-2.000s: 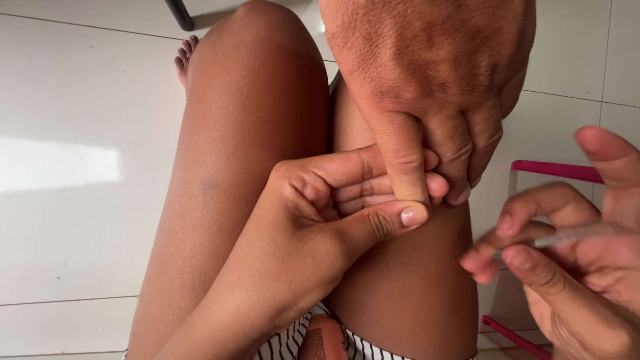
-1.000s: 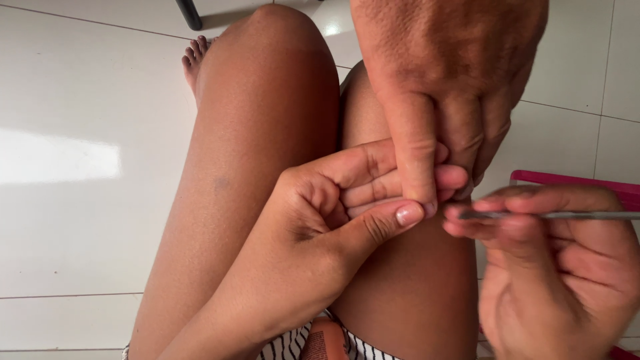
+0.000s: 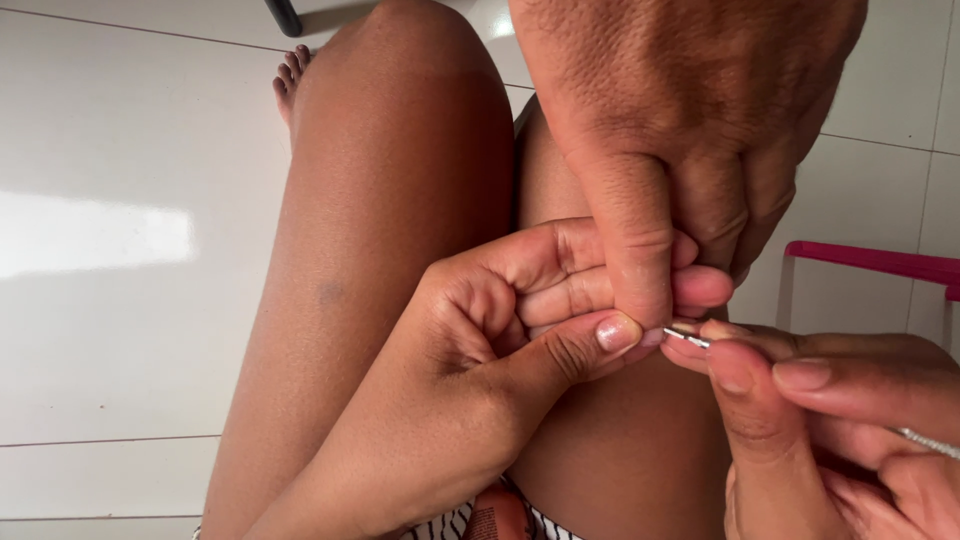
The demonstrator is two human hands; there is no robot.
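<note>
My left hand (image 3: pixel 480 345) lies palm up over my thigh, its thumb and fingers closed on a finger of another person's hand (image 3: pixel 690 97), which reaches down from the top. The nail (image 3: pixel 652 337) of that finger shows just past my thumb tip. From the right, my right hand (image 3: pixel 810 405) grips a thin metal nail tool (image 3: pixel 686 337) between thumb and fingers. The tool's tip is at the edge of that nail. Part of its textured handle shows at the right edge; the middle is hidden by my fingers.
Below the hands are my bare thighs (image 3: pixel 375 187) and striped cloth (image 3: pixel 450 523), with an orange-brown item (image 3: pixel 496 516) bearing writing between the thighs. Pink plastic furniture parts (image 3: pixel 870 259) stand at the right. A dark leg (image 3: pixel 283 16) rests on the tiled floor (image 3: pixel 112 337).
My right hand has moved left to the held finger, bringing the tool's tip to its nail. My left hand keeps its hold on that finger.
</note>
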